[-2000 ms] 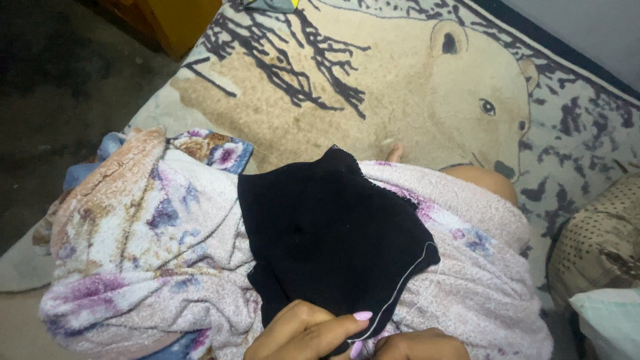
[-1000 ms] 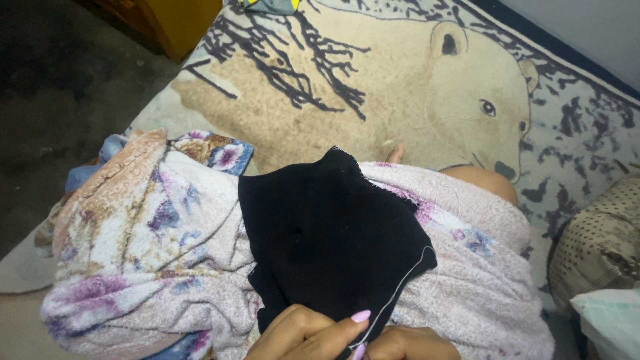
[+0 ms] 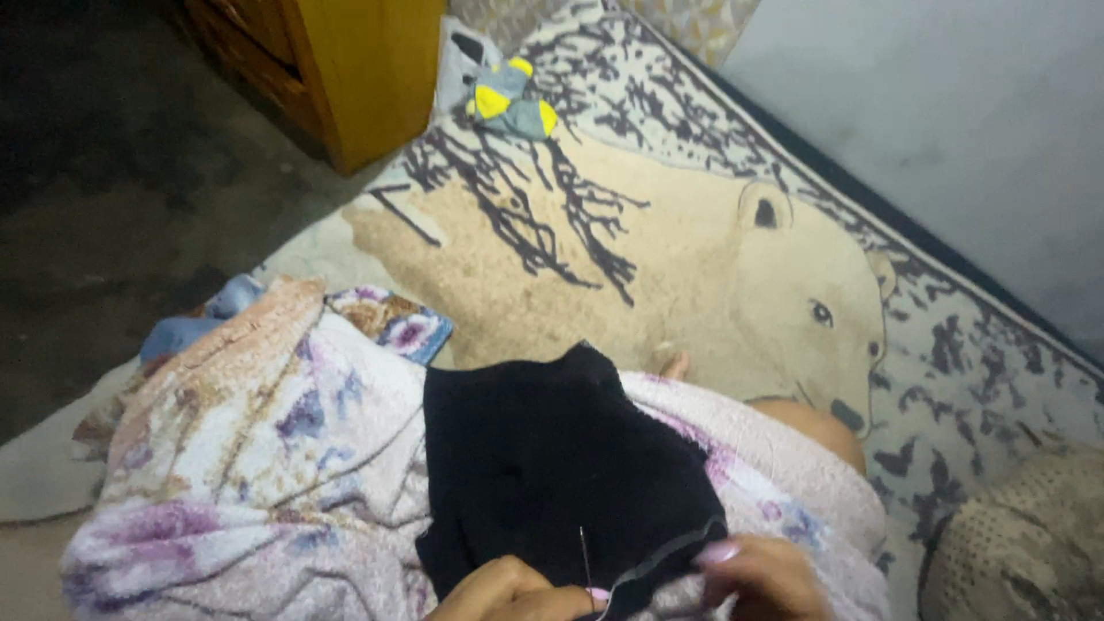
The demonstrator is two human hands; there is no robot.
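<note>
A black cloth (image 3: 552, 457) lies over the lap, on top of a floral fleece blanket (image 3: 345, 466). Along its lower right edge runs a pale line of thread or seam (image 3: 668, 548). My left hand (image 3: 522, 591) pinches the cloth's lower edge between thumb and finger. A thin sewing needle (image 3: 584, 552) stands up from those fingertips, against the black cloth. To the right, my right hand (image 3: 763, 578) is raised by the cloth's right edge, blurred, with its fingers bent; whether it holds thread cannot be told.
Beneath the legs spreads a rug with a polar bear picture (image 3: 621, 241). Grey and yellow socks (image 3: 513, 103) lie at its far end near a wooden cabinet (image 3: 371, 78). A dotted beige cushion or bag (image 3: 1018, 535) sits at the lower right, and a pale wall (image 3: 940, 129) rises at the right.
The needle now shows upright at my left fingertips. My right hand has moved away from my left, to the right; earlier the two were close together at the cloth's edge. The view has shifted.
</note>
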